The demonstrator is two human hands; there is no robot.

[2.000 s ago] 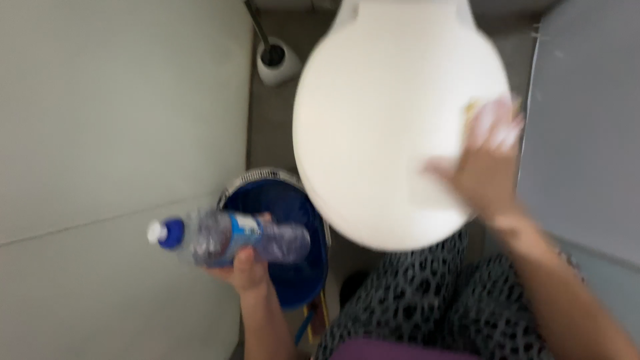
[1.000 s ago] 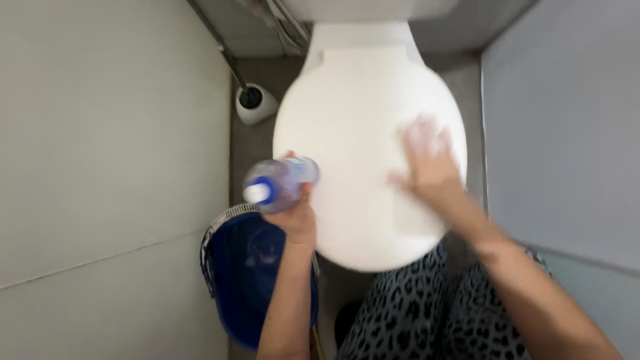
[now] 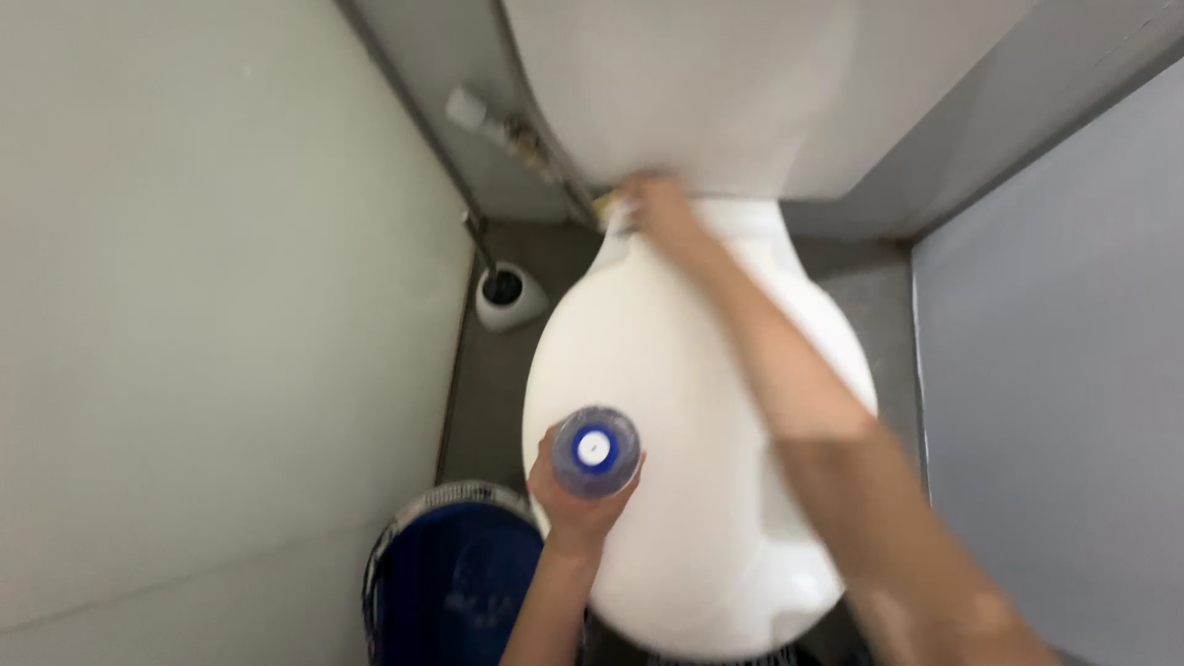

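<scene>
A clear plastic bottle [image 3: 595,451] with a blue and white cap stands upright in my left hand [image 3: 575,509], over the left part of the closed white toilet lid [image 3: 684,370]. My right hand [image 3: 652,208] reaches to the back left of the toilet, by the lid's hinge end and just under the cistern [image 3: 703,83]. It holds something yellowish and whitish, perhaps a cloth or sponge, against the surface there. Blur hides its exact shape and the fingers.
A toilet brush in a white holder [image 3: 507,301] stands on the grey floor left of the toilet. A blue bucket [image 3: 462,495] is at lower left. A water valve and hose [image 3: 523,143] run beside the cistern. Partition walls [image 3: 1064,305] rise on both sides.
My right hand has moved from the right side of the lid to its back left. The bottle, tilted sideways two seconds ago, is now upright over the lid. The view has shifted toward the cistern.
</scene>
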